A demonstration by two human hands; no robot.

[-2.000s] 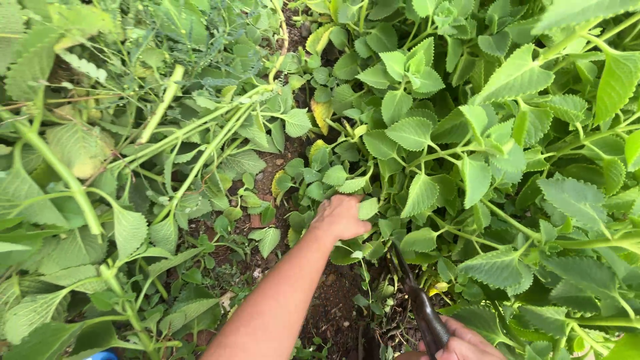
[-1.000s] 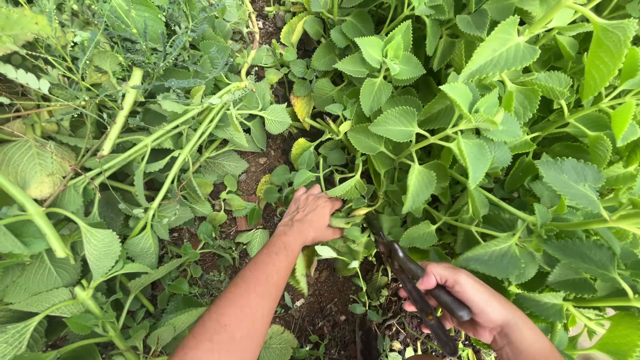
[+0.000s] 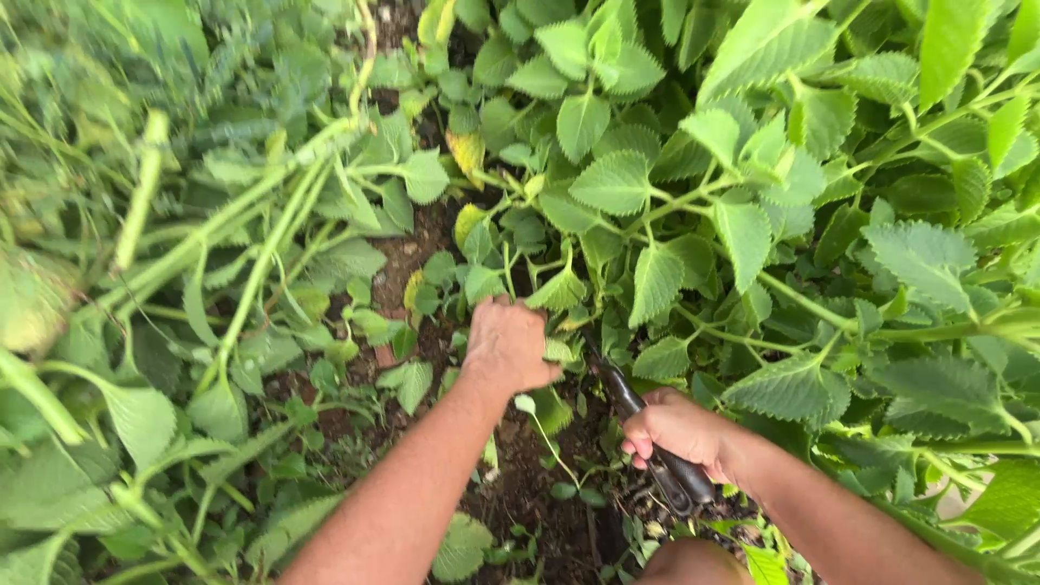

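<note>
My left hand (image 3: 508, 345) is curled at the edge of the leafy plants, its fingertips hidden among small leaves and stems; it seems to grasp a stem there. To its right, my right hand (image 3: 678, 435) holds dark-handled pruning shears (image 3: 621, 394), the two handles squeezed close together. The blades point up and left into the foliage, and their tips are partly hidden at the plant's base. A serrated green leaf (image 3: 563, 290) lies just above my left hand. One thin stem with a small leaf (image 3: 526, 404) stands below it.
Cut thick stems (image 3: 142, 191) and leafy branches lie heaped on the left. Dense bushy plants (image 3: 812, 244) with serrated leaves fill the right. Between them runs a strip of brown soil (image 3: 520, 471) with small weeds. A knee (image 3: 695, 562) shows at the bottom edge.
The shears' handles, spread apart one second ago, are now close together in my right hand. My left hand, flatter with fingers extended then, is now curled among the stems.
</note>
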